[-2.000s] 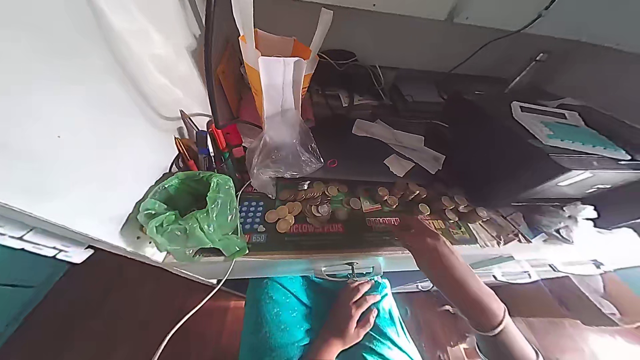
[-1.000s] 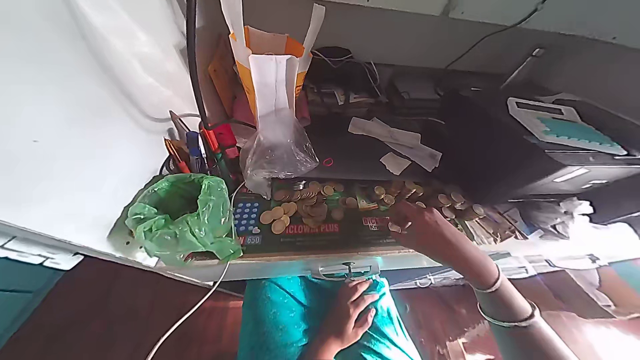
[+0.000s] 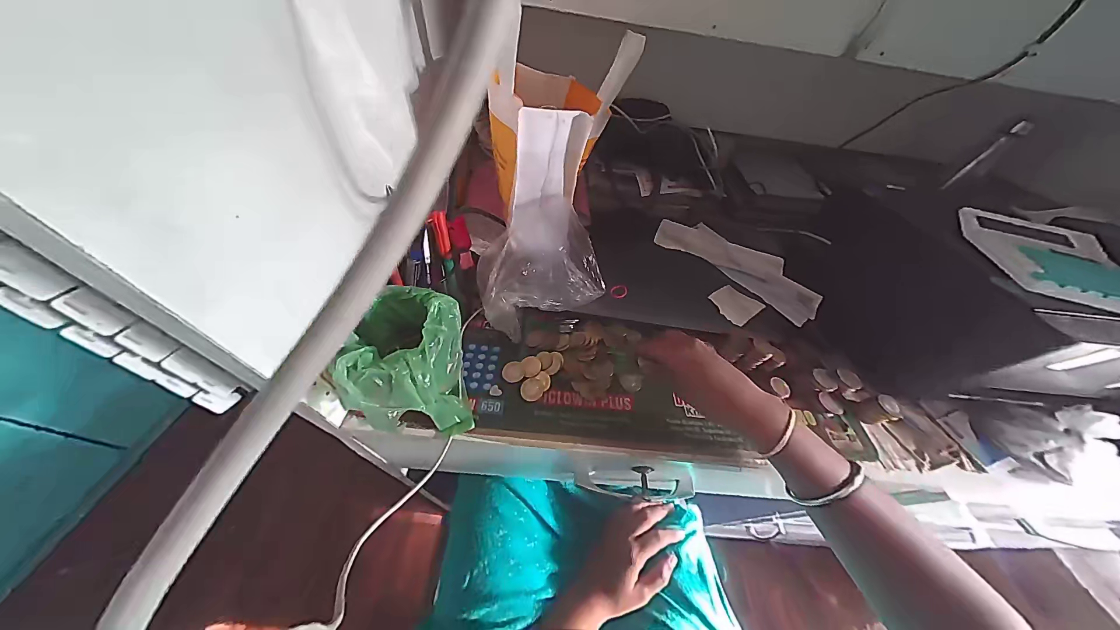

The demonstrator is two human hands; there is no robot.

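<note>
My right hand [image 3: 691, 372], with bangles [image 3: 822, 486] on its wrist, reaches over the printed mat [image 3: 612, 424] at the right side of a pile of coins [image 3: 591, 359]. Its fingertips are dark and blurred, so whether they hold a coin cannot be told. Several more coins [image 3: 836, 385] are scattered right of the hand. My left hand [image 3: 634, 556] rests, fingers apart and holding nothing, on teal cloth [image 3: 507, 542] over my lap, just below the drawer handle [image 3: 643, 486].
A green plastic bag [image 3: 411, 385] stands open left of the coins, pens [image 3: 437, 245] behind it. A clear plastic bag [image 3: 551, 267] and paper strips [image 3: 744, 262] lie farther back. Banknotes [image 3: 919, 437] are at the right. A pale tube-like bar [image 3: 350, 297] crosses the left foreground.
My right hand has moved left along the mat to the coin pile. My left hand has stayed on the lap. The pale bar has come into view at the left.
</note>
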